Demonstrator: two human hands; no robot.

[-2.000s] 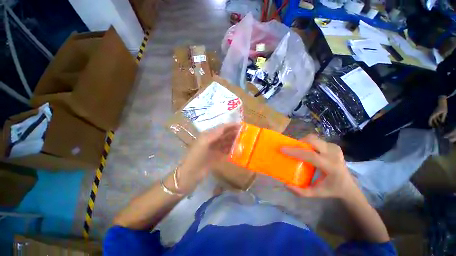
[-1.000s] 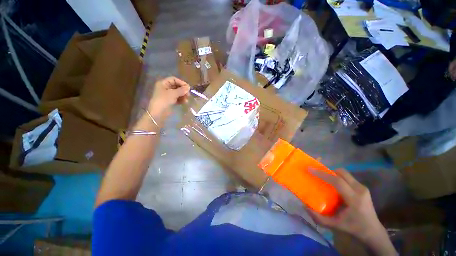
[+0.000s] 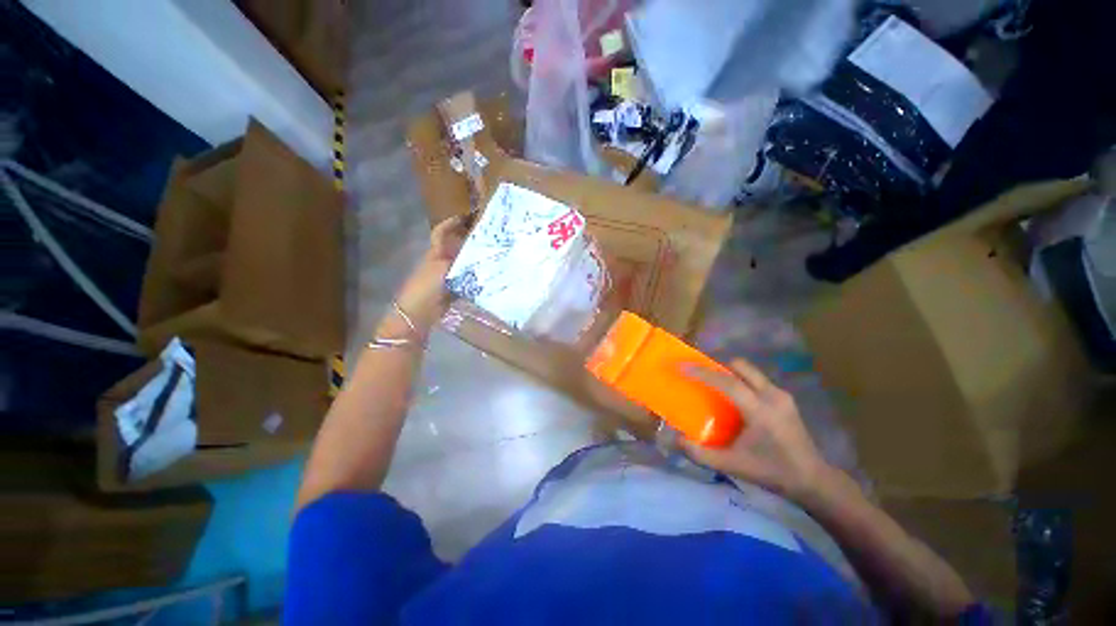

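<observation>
The white mailing bag (image 3: 520, 251) with red print lies folded as a packet on the brown carton (image 3: 612, 275) before me. My left hand (image 3: 447, 254) is at the bag's left edge. Its fingertips are partly hidden, so its grip cannot be made out. My right hand (image 3: 765, 428) holds the orange tape dispenser (image 3: 667, 379) to the right of and nearer to me than the bag. The dispenser's front end points towards the bag, apart from it. No tape strip between them can be made out.
A small labelled carton (image 3: 463, 137) and a clear sack (image 3: 557, 98) lie beyond. Open cartons stand at left (image 3: 251, 245) and right (image 3: 942, 355). Black-wrapped parcels (image 3: 844, 135) lie at upper right. A blurred white-grey thing (image 3: 747, 43) is at the top. A person's dark-clothed leg (image 3: 930, 208) is at right.
My left hand has come down from the carton's left side to the bag's edge. The dispenser has moved nearer the bag. A blurred pale thing now covers part of the sack, and an open carton shows at right.
</observation>
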